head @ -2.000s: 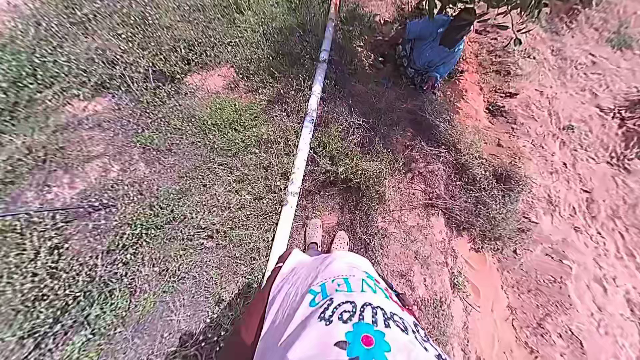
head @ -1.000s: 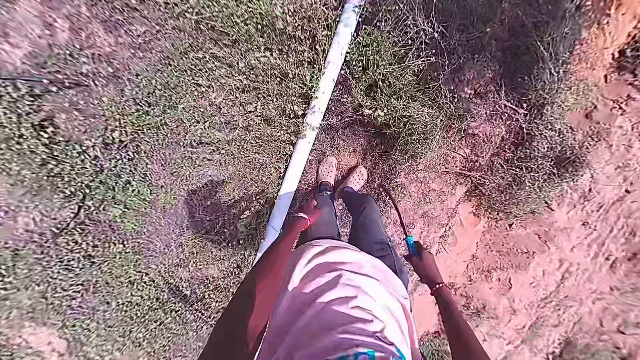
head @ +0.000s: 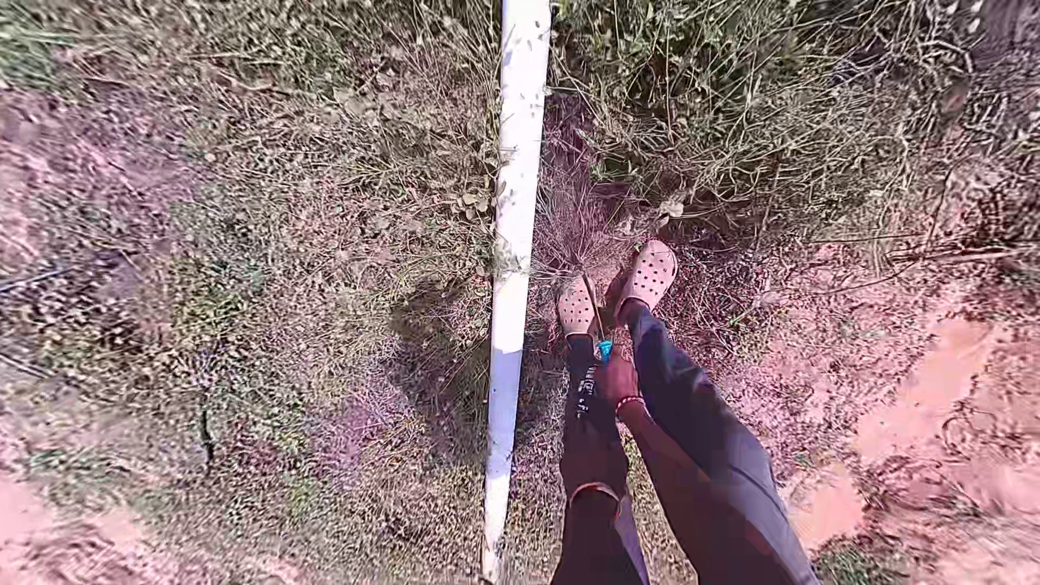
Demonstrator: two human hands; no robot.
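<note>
My right hand (head: 619, 380), with a beaded bracelet at its wrist, is closed on the blue handle (head: 604, 350) of a hand tool. The tool's thin dark blade or rod (head: 592, 302) extends up between my feet toward a dry, twiggy plant (head: 578, 231); whether they touch is unclear. My left hand (head: 595, 461) is dark against my left trouser leg, below a pale wristband; its fingers cannot be made out. I wear beige perforated clogs, the left (head: 576, 306) beside a long white pole or pipe (head: 513, 244), the right (head: 651, 275) a little farther forward.
The pole runs lengthwise over low weeds and grass (head: 284, 268), left of my feet. Denser tangled brush (head: 731, 122) grows ahead on the right. Bare reddish soil (head: 926, 390) lies to the right, with dry sticks (head: 959, 256) near its upper part.
My right hand has moved with the tool from beside my right leg to between my legs, near the feet. My left hand has come down along the left leg. The view has shifted closer to the ground.
</note>
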